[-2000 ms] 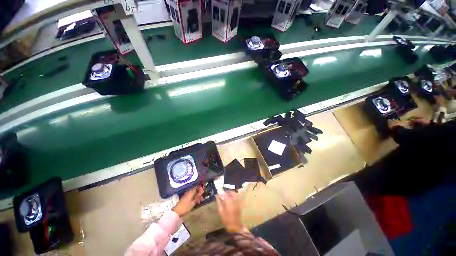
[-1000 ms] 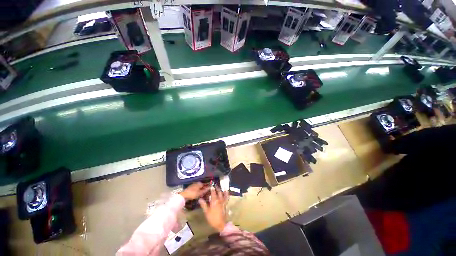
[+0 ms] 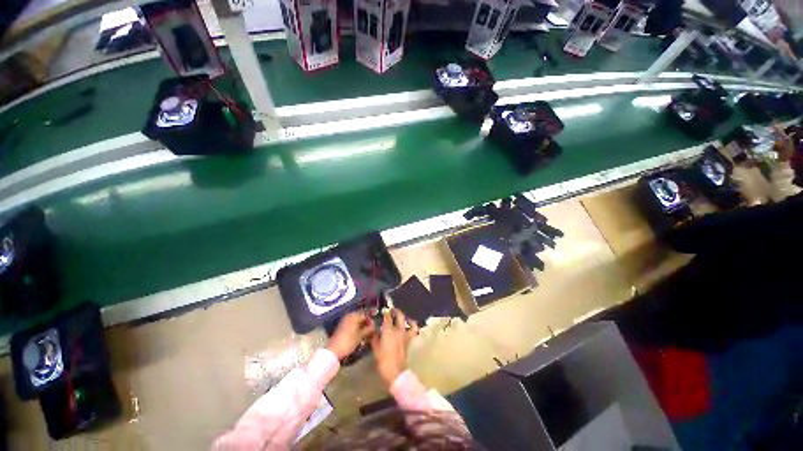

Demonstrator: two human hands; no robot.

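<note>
A black speaker front panel (image 3: 298, 298) with a silver round driver (image 3: 327, 285) lies on the bench in front of me, tilted slightly. Thin red wires show at its right part. The black rear housing (image 3: 359, 354) lies below it, mostly hidden by my hands. My left hand (image 3: 352, 333) is at the housing's upper edge with fingers bent. My right hand (image 3: 390, 343) is close beside it, fingers bent near the panel's lower right corner. The fingertips nearly meet; whether they grip a small part is too blurred to tell. Flat black foam pads (image 3: 426, 299) lie to the right.
An open shallow carton (image 3: 490, 264) with foam and white labels stands right, foam strips (image 3: 526, 227) behind it. Another opened speaker (image 3: 66, 365) lies left. A green conveyor (image 3: 264, 203) carries speakers. A large grey carton (image 3: 572, 388) is near my lap. A person's dark sleeve (image 3: 740, 242) is right.
My hands have moved closer together at the panel's lower right edge. The front panel is tilted more. A white slip beside the foam pads is no longer visible. The camera view has shifted.
</note>
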